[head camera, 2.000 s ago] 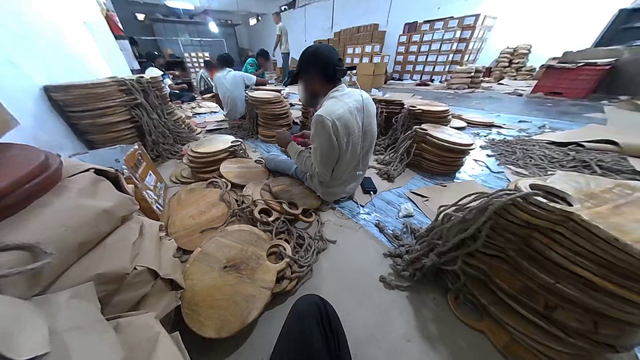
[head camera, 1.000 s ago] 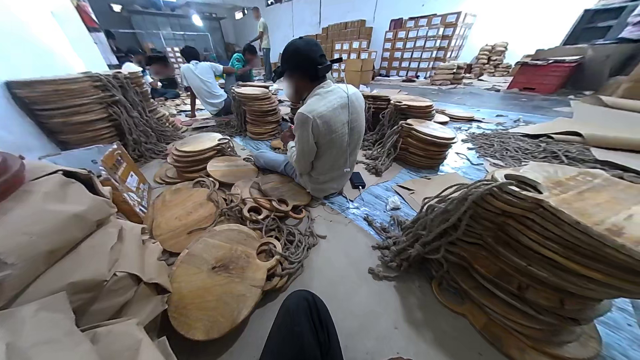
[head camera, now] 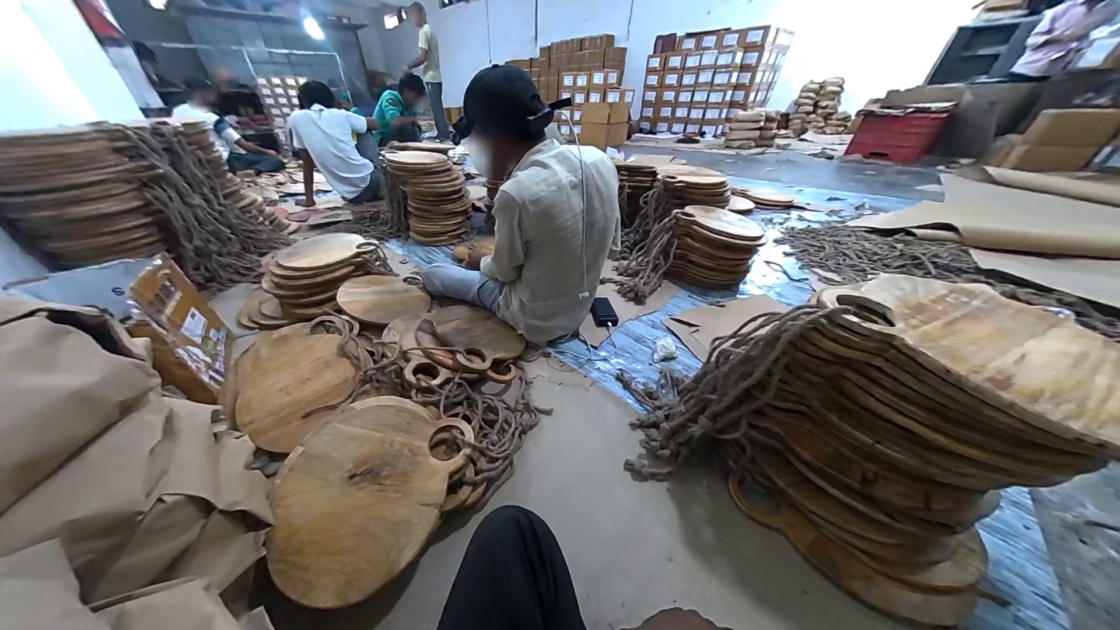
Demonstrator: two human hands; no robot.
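Neither of my hands can be made out. A sliver of bare skin [head camera: 675,619] shows at the bottom edge, too little to tell whether it is a hand or a foot. Beside it rises my knee in dark cloth [head camera: 512,573]. Left of the knee lies a round wooden board [head camera: 354,499] with a ring handle, and more boards [head camera: 297,381] overlap behind it, with knotted ropes [head camera: 490,420] along their right side. On the right stands a tall, uneven stack of wooden boards [head camera: 875,437], its ropes [head camera: 717,385] hanging off the left side.
A co-worker in a cap [head camera: 556,236] sits ahead, back turned, near a black device [head camera: 604,312]. Crumpled brown paper [head camera: 96,437] fills the lower left. Further board stacks [head camera: 429,197], other people, a red crate [head camera: 897,134] and cartons [head camera: 709,83] stand farther back.
The view has turned somewhat. The sliver of bare skin at the bottom edge was not visible two seconds ago. The near boards and stacks appear unmoved.
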